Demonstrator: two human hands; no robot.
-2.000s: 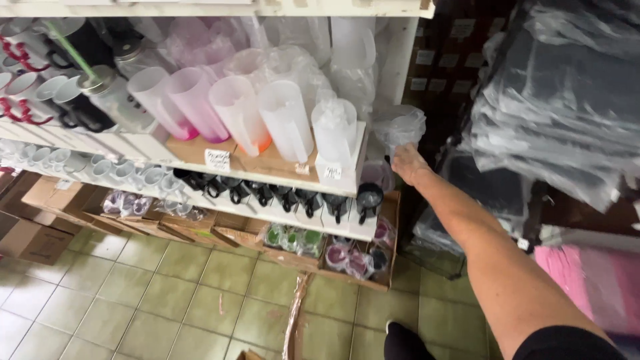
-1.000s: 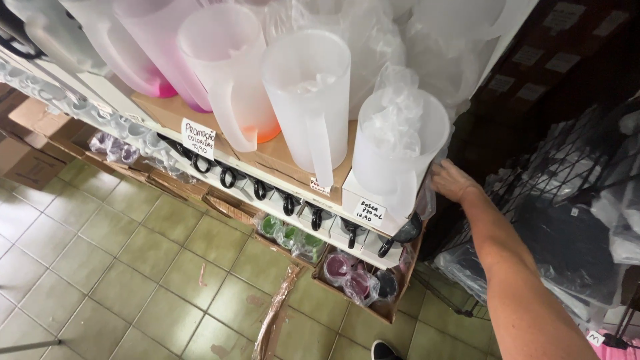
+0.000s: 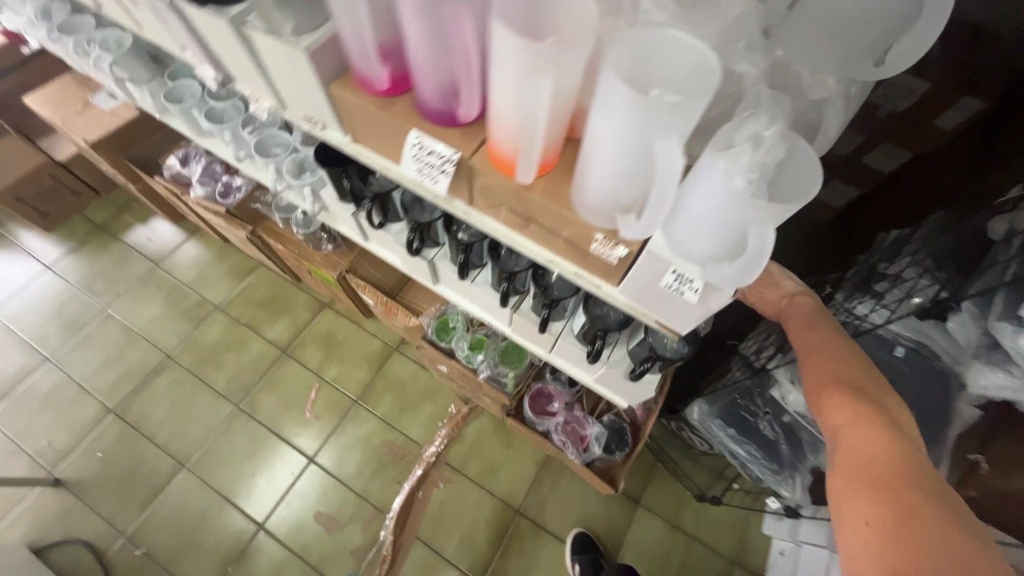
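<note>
My right hand (image 3: 778, 290) reaches in from the right to the end of the shelf, beside a frosted mug (image 3: 732, 200) with clear plastic wrap in its mouth. Its fingertips are hidden behind the mug and the shelf corner, so what they touch cannot be told. Left of that mug stands a taller frosted mug (image 3: 640, 128), then one with an orange base (image 3: 532, 96) and a purple-based one (image 3: 448, 64). Black mugs (image 3: 512, 268) line the shelf below. My left hand is out of view.
Cardboard boxes on the floor hold wrapped green cups (image 3: 480, 344) and wrapped purple cups (image 3: 560, 412). A brown strip (image 3: 424, 480) lies across the floor tiles. At the right, a black wire rack (image 3: 712, 500) stands by plastic-wrapped dark goods (image 3: 752, 440). Glass cups (image 3: 272, 144) fill the left shelf.
Two seconds ago my right hand was at a clear plastic bag beyond the shelf end; now it is beside the end mug. The view has moved closer to the shelf.
</note>
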